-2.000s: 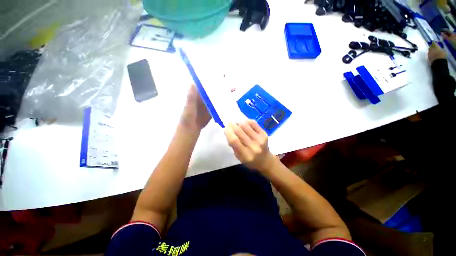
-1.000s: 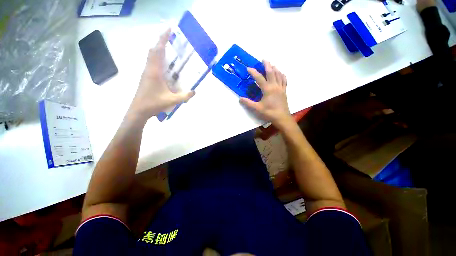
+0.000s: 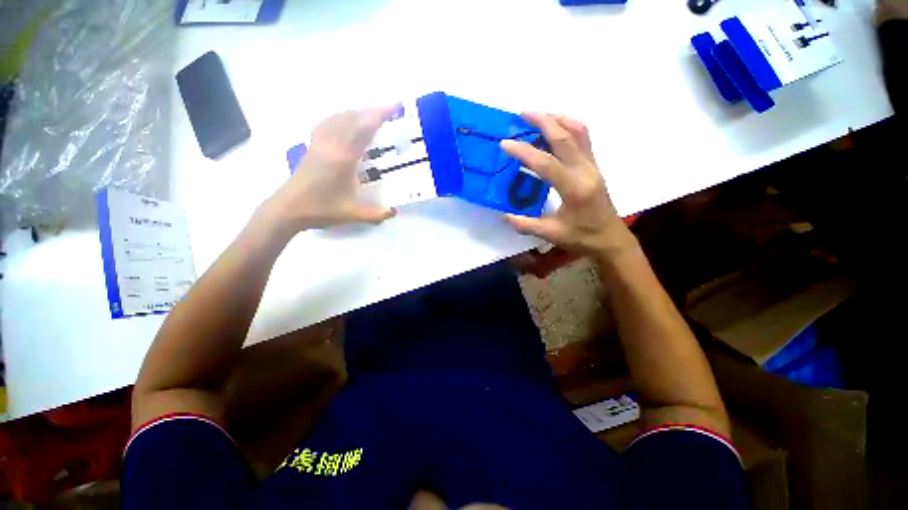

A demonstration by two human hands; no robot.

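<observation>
My left hand [image 3: 334, 174] grips a white retail box [image 3: 403, 164] with a cable picture facing up and a blue flap at its right end. My right hand [image 3: 567, 184] grips the right end of a blue tray [image 3: 485, 149], thumb on the near edge and fingers on the far edge. A black cable [image 3: 528, 184] lies coiled at the tray's right end, with thin leads running left. The tray's left end meets the box's open right end, partly behind the blue flap. How far it is inside is hidden.
A dark smartphone [image 3: 212, 104] lies left of the box. A finished box [image 3: 149, 254] lies at left, another [image 3: 219, 10] at the far edge. A clear plastic bag [image 3: 90, 90] is upper left. An open box [image 3: 787, 45] lies right. Cartons stand below the table; a person's dark sleeve shows far right.
The box was turned from edge-on to picture-up and brought against the tray. My right hand has taken hold of the tray, which has moved from the table to the box's open end.
</observation>
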